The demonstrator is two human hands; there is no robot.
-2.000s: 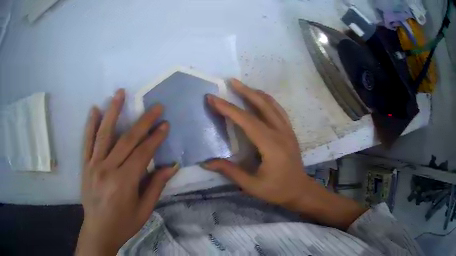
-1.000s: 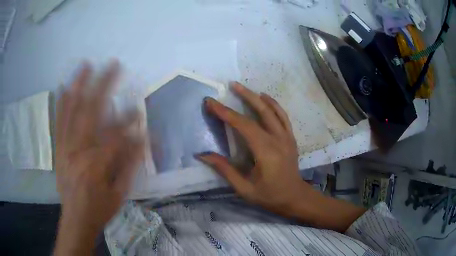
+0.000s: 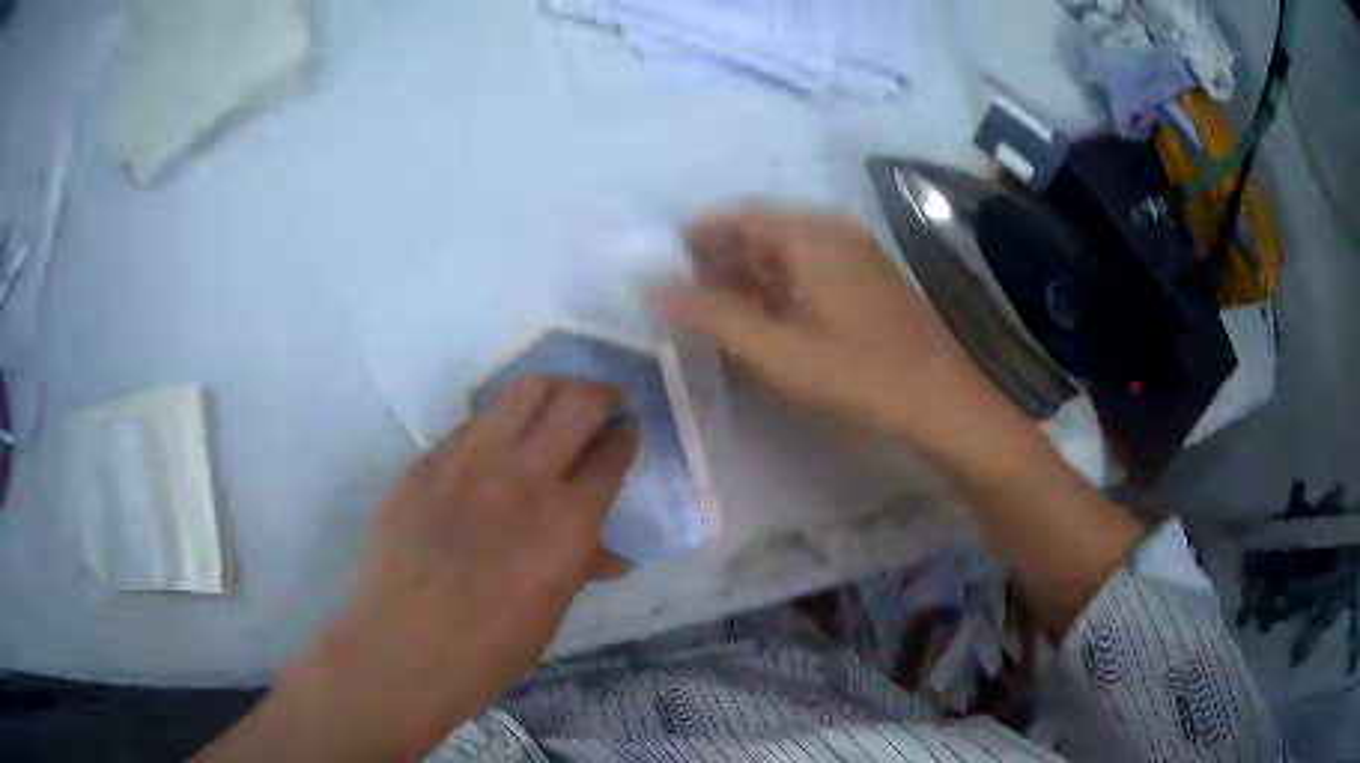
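The grey pointed pressing template (image 3: 656, 432) lies on a cream pocket piece (image 3: 688, 432) near the table's front edge, with a cream margin showing along its right side and tip. My left hand (image 3: 500, 499) covers the template's left part, fingers bent and tips on it, thumb at its near edge, holding it. My right hand (image 3: 820, 321) is raised above and right of the tip, fingers curled and blurred. A blurred whitish patch (image 3: 627, 251) is at its fingertips; whether they grip it cannot be told.
The steam iron (image 3: 1014, 276) rests on a dark block at the right. Cream pocket pieces (image 3: 157, 492) lie at the left; a larger cream stack (image 3: 209, 75) is at the far left. White pieces (image 3: 761, 42) are at the far side. An orange-yellow packet (image 3: 1231, 209) is behind the iron.
My left hand has come back from the left onto the template. My right hand has lifted off its right side and moved up beyond the tip. The view has shifted, showing more of the far side.
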